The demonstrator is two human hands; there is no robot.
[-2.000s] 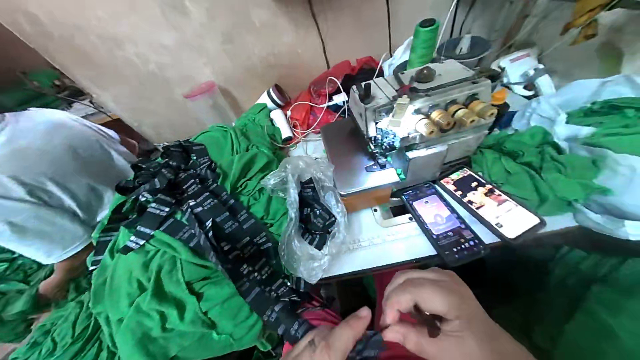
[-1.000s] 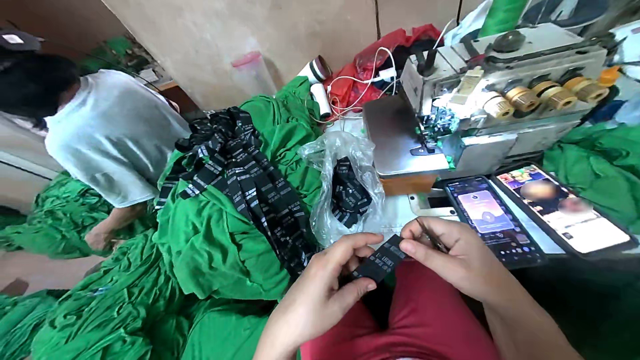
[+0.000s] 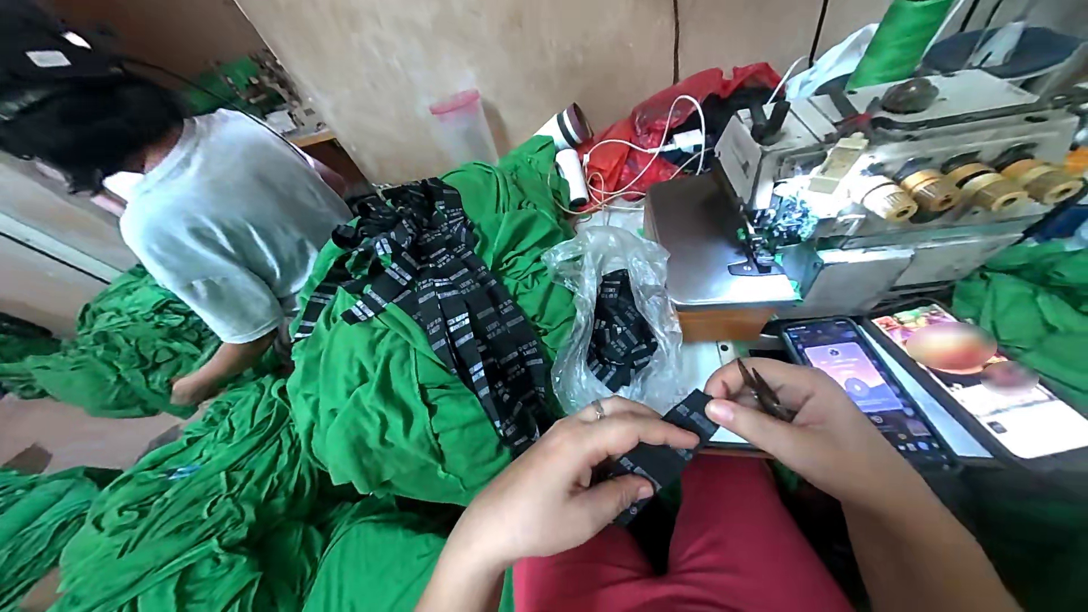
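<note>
My left hand [image 3: 578,476] grips black printed label strips [image 3: 659,459] between thumb and fingers, above my lap. My right hand [image 3: 799,416] pinches the strips' upper end with thumb and forefinger. Dark metal thread snips [image 3: 765,393] rest in the fingers of that same hand, points upward. Just beyond my hands, a clear plastic bag [image 3: 571,374] holds more black labels [image 3: 625,327]. Left of the bag, long black label ribbons [image 3: 476,327] lie draped over a heap of green fabric [image 3: 382,416].
An overlock sewing machine [image 3: 926,195] with a lit needle area stands at the back right. Two phones, one dark [image 3: 858,382] and one brighter [image 3: 977,382], lie beside my right hand. At left, a person in a grey shirt [image 3: 229,221] has a hand on green fabric.
The view has swung toward the left since the first frame. My hands, low at the machine table's edge then, now hold the label strips over my lap. The snips stay in my right hand.
</note>
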